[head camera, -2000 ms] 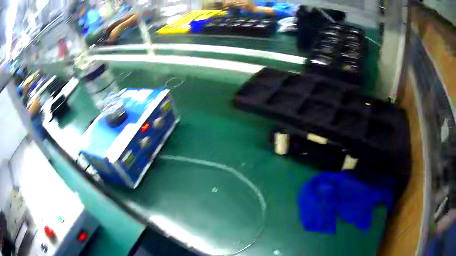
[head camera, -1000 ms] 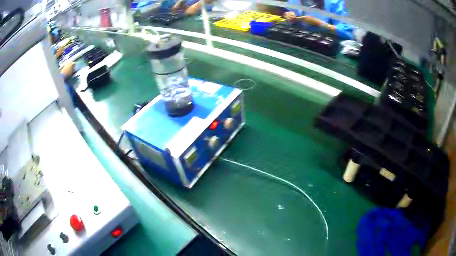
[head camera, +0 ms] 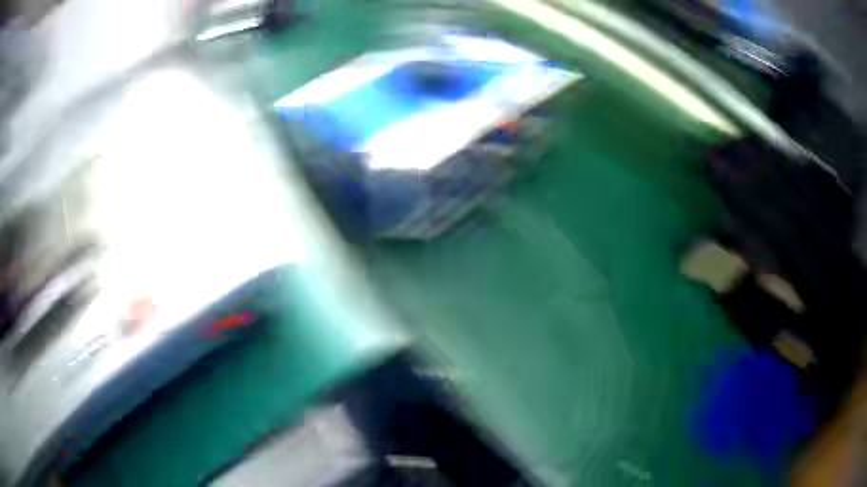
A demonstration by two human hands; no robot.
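The view is heavily blurred and neither of my hands shows in it. A blue box with silver-white edges (head camera: 418,105) stands on the green mat (head camera: 532,314), its knobbed front facing right, with a small red light. A dark round shape is on its top; what it is, I cannot make out. The thin clear tube cannot be told from the blur on the mat. A crumpled blue cloth (head camera: 756,407) lies at the lower right, beside the black tray.
A large white machine housing (head camera: 181,181) with a lit red switch fills the left. A black tray on pale posts (head camera: 780,204) stands at the right. A pale rail (head camera: 627,62) crosses the back. Dark and grey shapes, unclear, are at the bottom edge.
The view has turned and tipped down with strong blur. The blue box now sits higher and further right in the picture, the white housing fills more of the left, and the people's arms are out of view.
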